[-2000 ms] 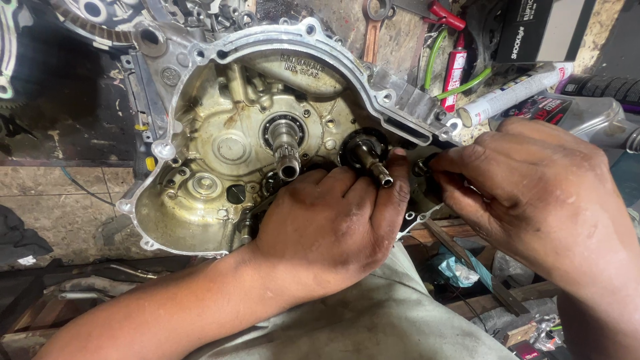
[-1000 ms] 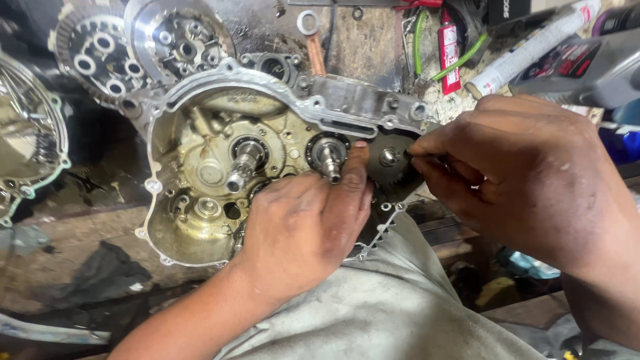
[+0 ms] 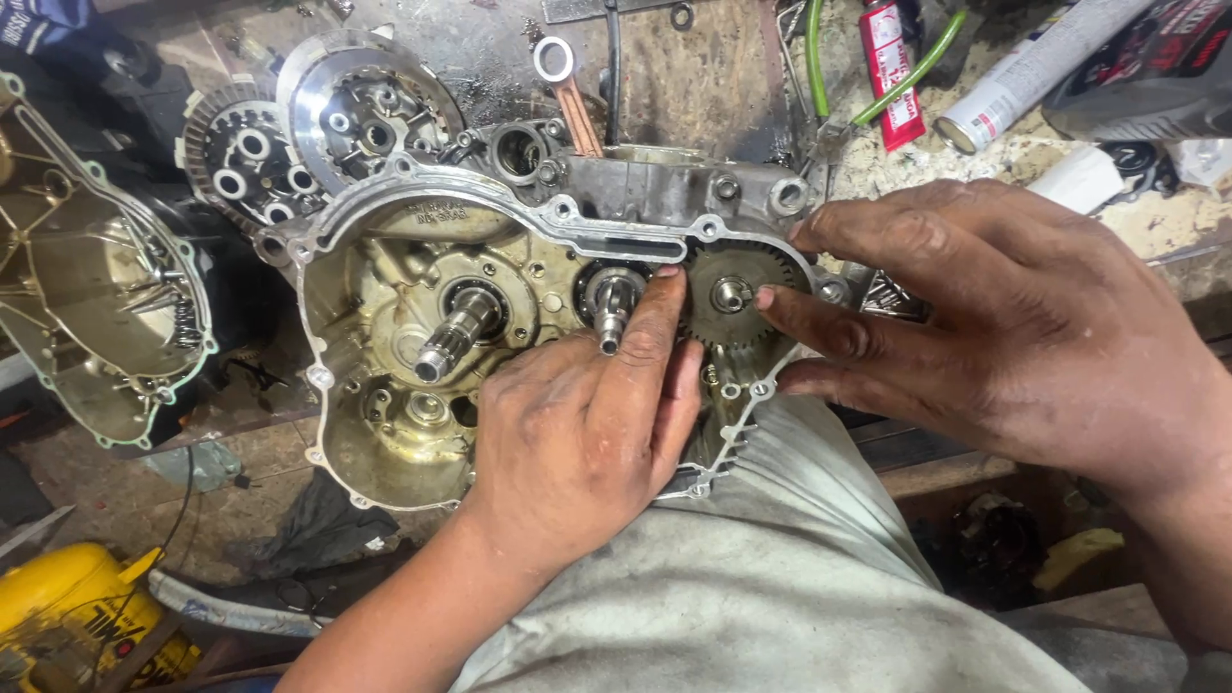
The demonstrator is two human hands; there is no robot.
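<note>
A metal engine crankcase (image 3: 404, 231) lies with its open side up. In its right bay sits a toothed gear (image 3: 712, 313) around a short shaft end (image 3: 731, 294). My right hand (image 3: 1001, 318) is at the right edge of the case, fingers spread, one fingertip at the gear beside the shaft end. My left hand (image 3: 587, 423) rests over the lower middle of the case, its index fingertip by the gear's left edge, just right of the middle shaft (image 3: 613, 308). A splined shaft (image 3: 460, 335) stands up in the left bay. The left palm's underside is hidden.
Clutch parts (image 3: 371, 111) and a connecting rod (image 3: 568, 91) lie behind the case. An engine cover (image 3: 106, 260) is at the far left. A red tube (image 3: 893, 77), green hose (image 3: 910, 72), spray can (image 3: 1039, 72) and grey bottle (image 3: 1136, 87) lie at the back right.
My right hand, pinched near the shaft end a second ago, now has its fingers spread. The gear is now more exposed. My left hand stays over the case.
</note>
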